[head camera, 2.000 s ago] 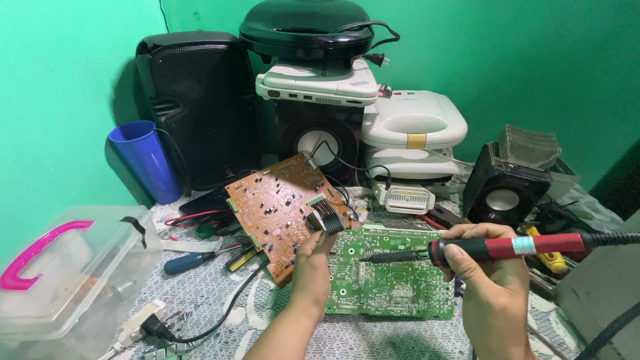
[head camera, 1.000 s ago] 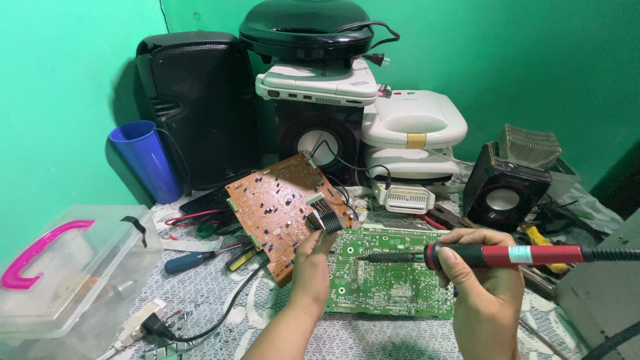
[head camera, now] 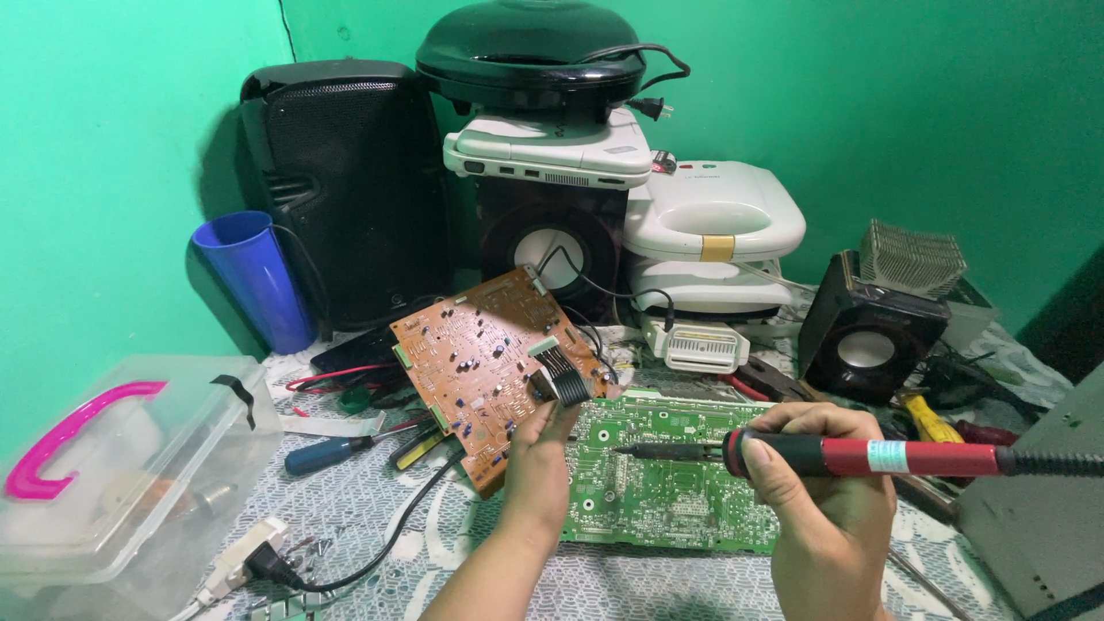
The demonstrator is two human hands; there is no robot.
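Note:
My right hand (head camera: pixel 824 500) grips a red and black soldering iron (head camera: pixel 862 454), its dark tip pointing left over the green circuit board (head camera: pixel 673 496). Whether the tip touches the board cannot be told. My left hand (head camera: pixel 539 457) is at the green board's left edge, with its fingertips at a black ribbon cable (head camera: pixel 569 381). That cable runs from a white connector on the tilted orange-brown circuit board (head camera: pixel 483 354), behind my left hand. What the left fingers pinch is partly hidden.
A blue-handled screwdriver (head camera: pixel 328 454) and a clear plastic box (head camera: pixel 129 483) lie left; a black plug (head camera: pixel 276 567) is in front. Pliers (head camera: pixel 768 379), a small speaker (head camera: pixel 862 345) and a grey metal case (head camera: pixel 1035 509) are right. Stacked appliances (head camera: pixel 707 216) and a large black speaker (head camera: pixel 354 198) stand behind.
My right hand and the soldering iron have shifted slightly, and the iron lies a little more level than two seconds ago. My left hand stays at about the same place.

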